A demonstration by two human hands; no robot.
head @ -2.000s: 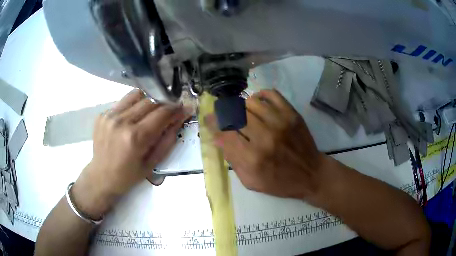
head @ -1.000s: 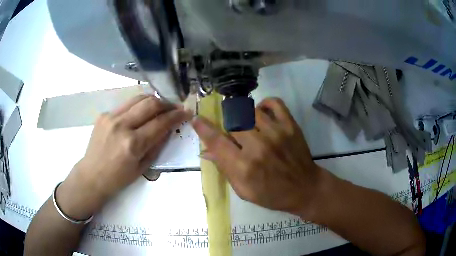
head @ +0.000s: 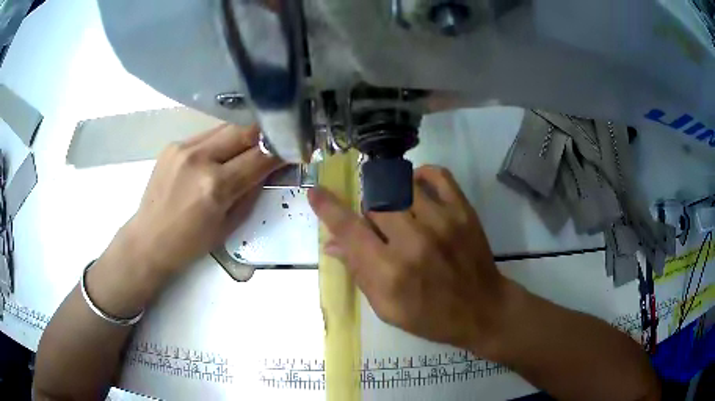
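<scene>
A flat grey-beige panel strip [head: 133, 137] lies left of the needle area, its right part passing behind my left hand. My left hand [head: 208, 176] has its fingertips on the work beside the presser foot [head: 312, 149]; the fingers cover what they hold there. My right hand [head: 419, 251] lies across the yellow guide tape [head: 339, 290], its index fingertip just below the presser foot and its other fingers partly behind the black knob-like attachment [head: 387, 184]. The needle point is too blurred to tell.
The white sewing machine head [head: 533, 55] spans the top. A zipper pile [head: 568, 168] lies at right, with red-handled snips [head: 648, 313] below it. Small grey-beige pieces [head: 19, 184] lie at the far left edge. A ruler scale [head: 423, 372] runs along the front. A blue bin [head: 680, 352] shows at lower right.
The panel strip and my left hand have moved up and away from me. My right hand has slid slightly lower, its index fingertip now nearer the presser foot. The camera view has shifted a little.
</scene>
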